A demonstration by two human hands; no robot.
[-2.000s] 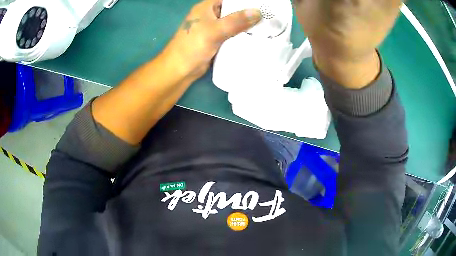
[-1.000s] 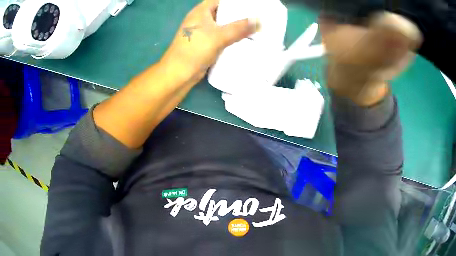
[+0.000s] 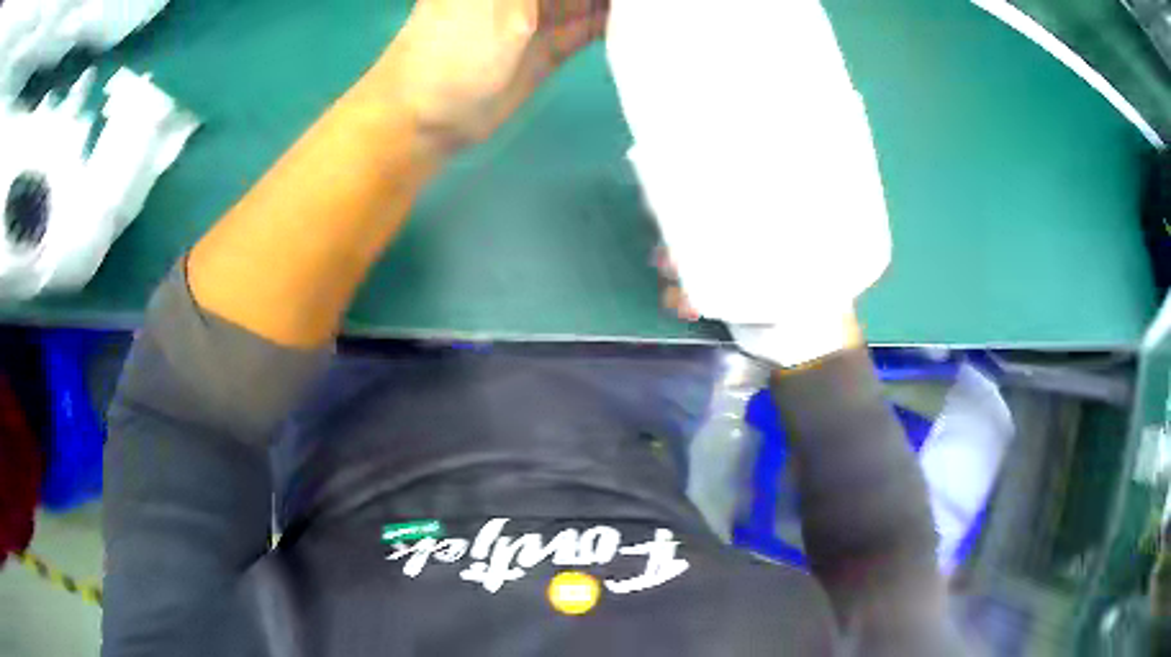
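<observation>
The white camera unit (image 3: 758, 154) is overexposed, showing as a long smooth shell upright in the picture, right of centre, over the green bench mat. Its top end is cut off by the picture's upper edge. My right hand (image 3: 676, 285) is around its lower end; a few fingertips show at its left side and the rest is hidden behind the shell. My left hand (image 3: 482, 58) is at the top edge, blurred, with its fingers by the unit's upper left side. Whether they grip it is not clear.
Other white camera units (image 3: 77, 193) stand at the bench's left end, one with a black lens face. The green bench (image 3: 1014, 231) has a curved white line at upper right. Blue stools (image 3: 771, 475) are below the bench edge. Something red shows at far left.
The camera unit has been turned, so its antennas and bracket no longer show. My right hand has come from the upper right, near a dark blurred object, to the unit's lower end. The view has shifted.
</observation>
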